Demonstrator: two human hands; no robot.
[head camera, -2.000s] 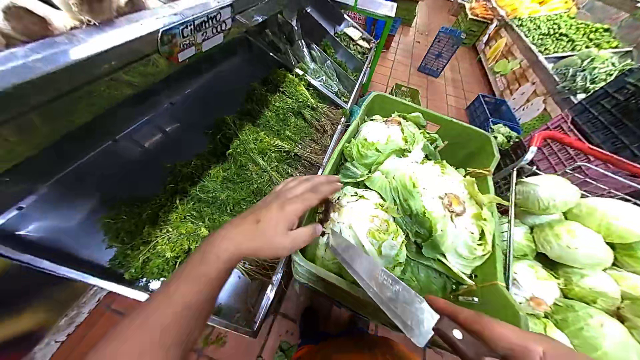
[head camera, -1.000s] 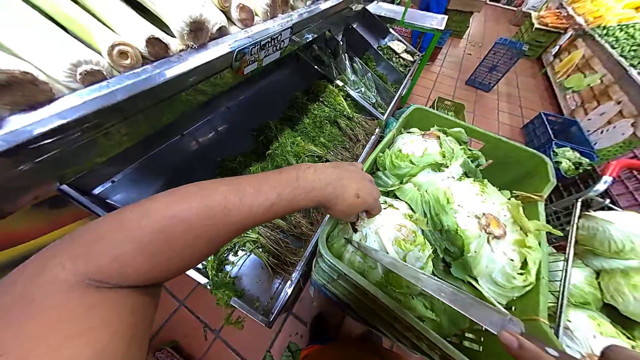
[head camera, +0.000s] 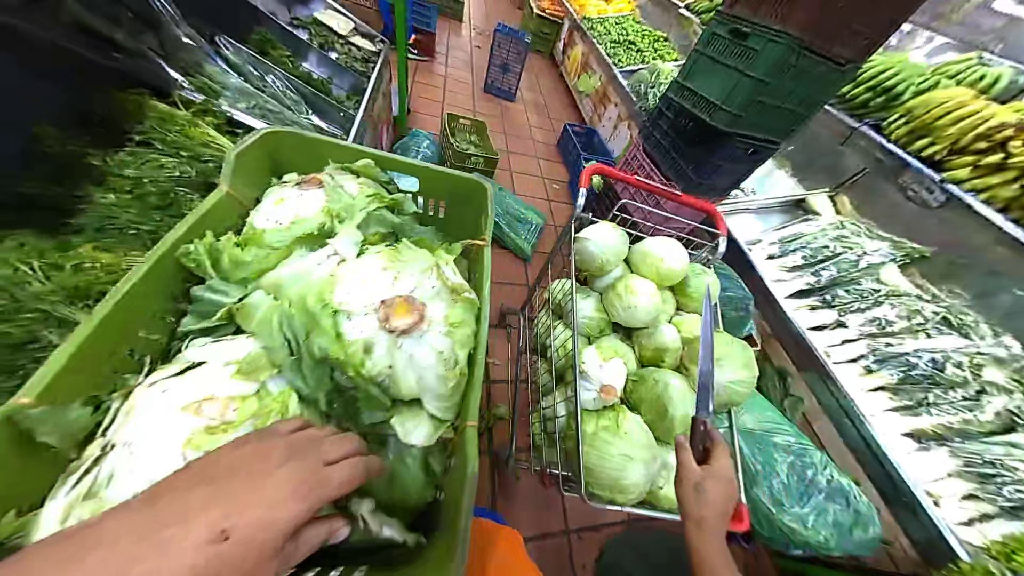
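My left hand (head camera: 272, 488) rests over a head of lettuce (head camera: 200, 400) low in the green plastic crate (head camera: 480, 296), its fingers spread and slightly bent. Beside it lies a larger head of lettuce (head camera: 400, 316) with its cut brown stem end facing up, and another head (head camera: 292, 208) sits at the back. My right hand (head camera: 706, 480) grips the dark handle of a kitchen knife (head camera: 706, 352), blade pointing away from me, above a wire shopping cart (head camera: 576, 360) heaped with cabbages (head camera: 660, 400).
The cart's red handle (head camera: 652, 188) stands at its far end. Green bagged produce (head camera: 808, 480) lies right of the cart, beside a display of leafy vegetables (head camera: 880, 344). Stacked crates (head camera: 752, 80) rise behind. Leafy herbs (head camera: 120, 200) fill the left bin. Small crates (head camera: 470, 144) stand on the tiled floor.
The view has swung right, bringing the whole cart in. The knife has moved away from the lettuce crate to over the cart. My left hand has opened from its closed pose over the lettuce.
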